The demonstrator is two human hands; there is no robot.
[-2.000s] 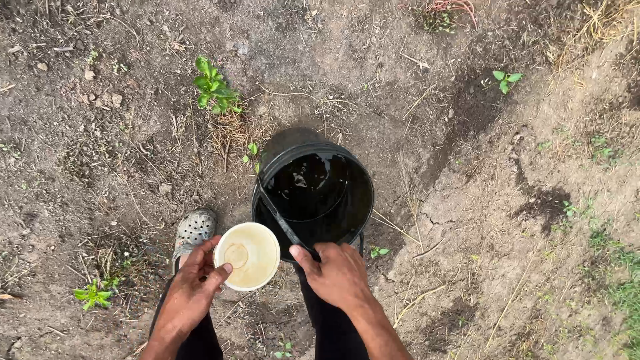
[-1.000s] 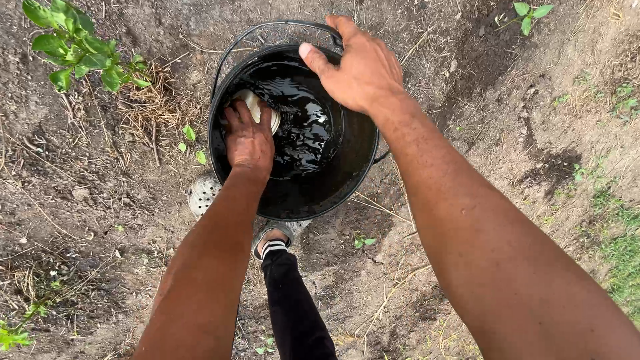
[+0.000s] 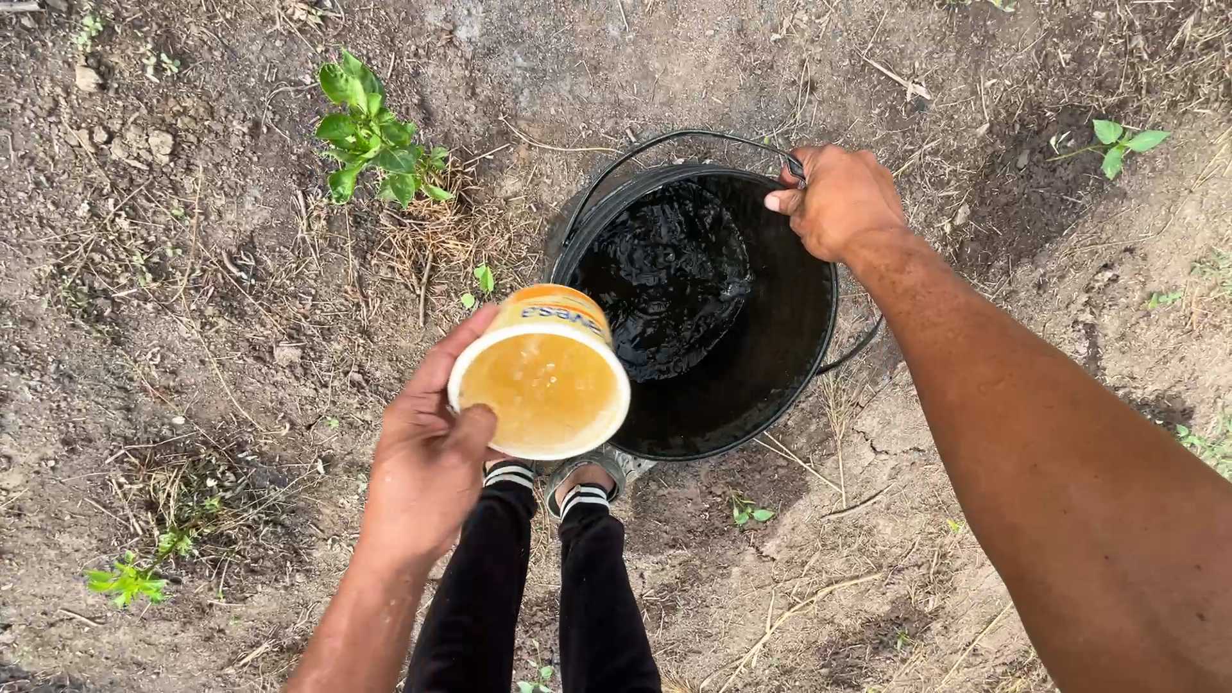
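Observation:
My left hand (image 3: pixel 433 443) grips a plastic tub (image 3: pixel 544 385) by its rim, thumb over the inside edge. The tub is yellow and orange outside with a white rim, bears writing, and holds liquid. It is beside the near left rim of a black bucket (image 3: pixel 818 366), overlapping it in view. Rippling dark water (image 3: pixel 664 279) lies in the bucket. My right hand (image 3: pixel 847 202) holds the bucket's far right rim, by the handle (image 3: pixel 664 140), which arcs beyond the opening. Its fingertips are partly hidden.
A leafy green plant (image 3: pixel 371 135) grows beyond the bucket to the left, with dry needles at its base. Seedlings stand at the far right (image 3: pixel 1115 146), at the lower left (image 3: pixel 127 580) and just below the bucket (image 3: pixel 749 512). My feet (image 3: pixel 587 476) are close to the bucket on bare soil.
A second ago my left hand was inside the bucket with the tub; now the tub is out at the left rim, holding liquid. My right hand has stayed at the rim since then.

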